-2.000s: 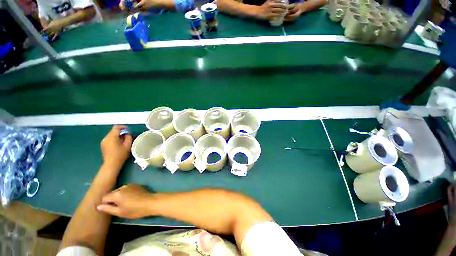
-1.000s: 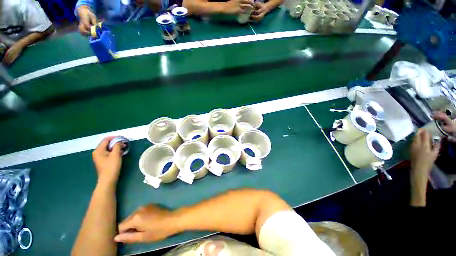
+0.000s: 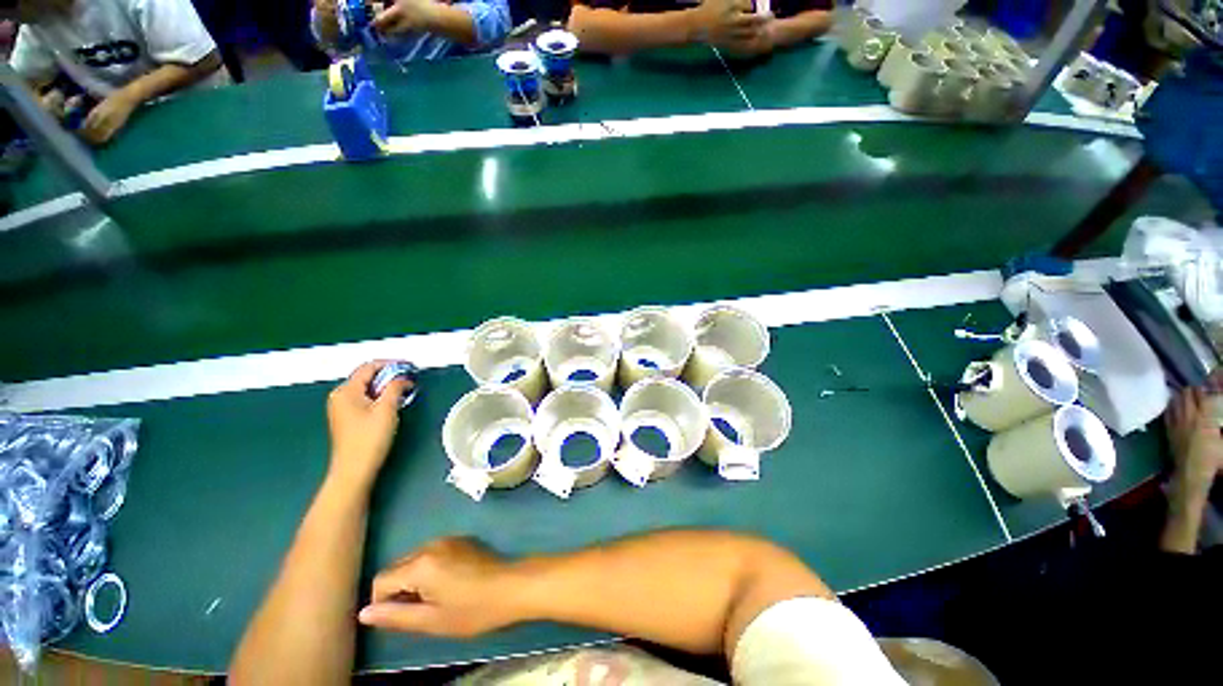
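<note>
My left hand [image 3: 360,426] is on the bench left of the housings, its fingertips closed on a small stack of silver and blue rings [image 3: 396,381]. My right hand [image 3: 443,587] lies nearer me, palm down, fingertips by my left forearm; it is loosely bent with fingers slightly apart and nothing visible in it. Several beige open housings [image 3: 577,438] stand upright in two rows in front of me. Blue ovals show in their bottoms. Small white tags [image 3: 555,480] stick out at the near row's lower rims.
A clear bag of rings [image 3: 54,516] lies at left, one loose ring [image 3: 105,603] beside it. Wired beige units [image 3: 1039,456] lie at right near a grey-white block [image 3: 1124,375]. Across the green conveyor [image 3: 537,255] are a blue dispenser [image 3: 356,118], more housings and people's hands.
The view has swung and shifted. My left hand, first at the left of the housings with little of the rings showing, now shows the rings more clearly. My right hand stays by the left forearm.
</note>
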